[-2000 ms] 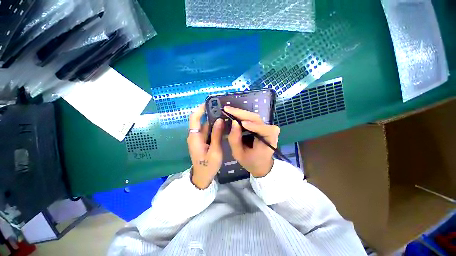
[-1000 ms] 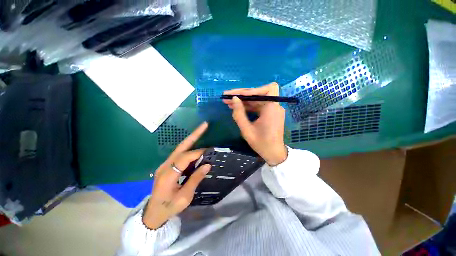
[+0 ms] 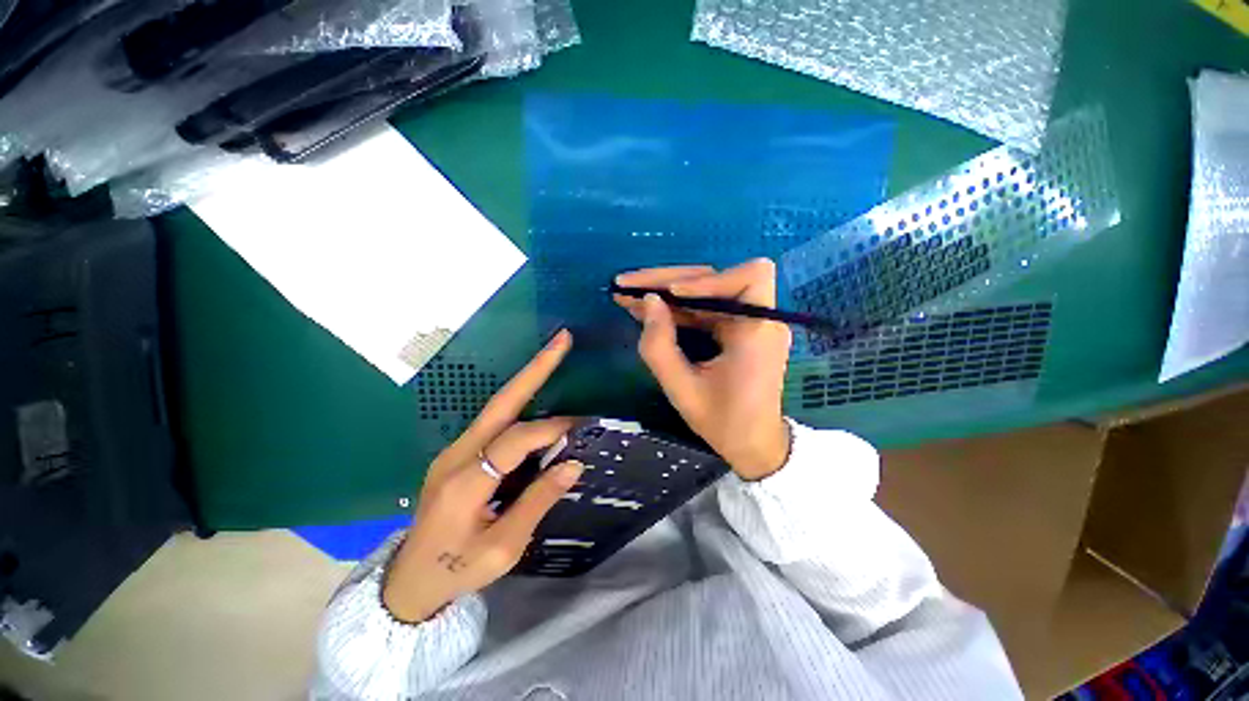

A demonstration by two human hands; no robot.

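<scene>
My left hand (image 3: 473, 507) holds a dark tablet housing (image 3: 616, 479) by its left side, thumb on its inner face and index finger stretched forward. The housing is tilted near my lap and shows small white rectangles. My right hand (image 3: 719, 359) grips black tweezers (image 3: 726, 307) like a pen. Their tip is over the lower part of the blue-film liner sheet (image 3: 685, 164); whether it touches or holds a piece is too small to tell. A clear sheet with black die-cut pads (image 3: 945, 353) lies right of my right hand, and a slanting sticker sheet (image 3: 959, 226) lies just beyond it.
White paper (image 3: 356, 247) and a small dotted liner (image 3: 455, 389) lie left of the film. Wrapped housings (image 3: 315, 96) are piled at upper left. Bubble wrap (image 3: 890, 55) lies at the back, more (image 3: 1219, 219) at right. A dark case (image 3: 89, 425) stands left, an open cardboard box (image 3: 1000, 548) lower right.
Over two seconds, my right hand has moved off the housing to the blue film, and the housing has come down and left in my left hand. Since one second ago, both hands have barely moved.
</scene>
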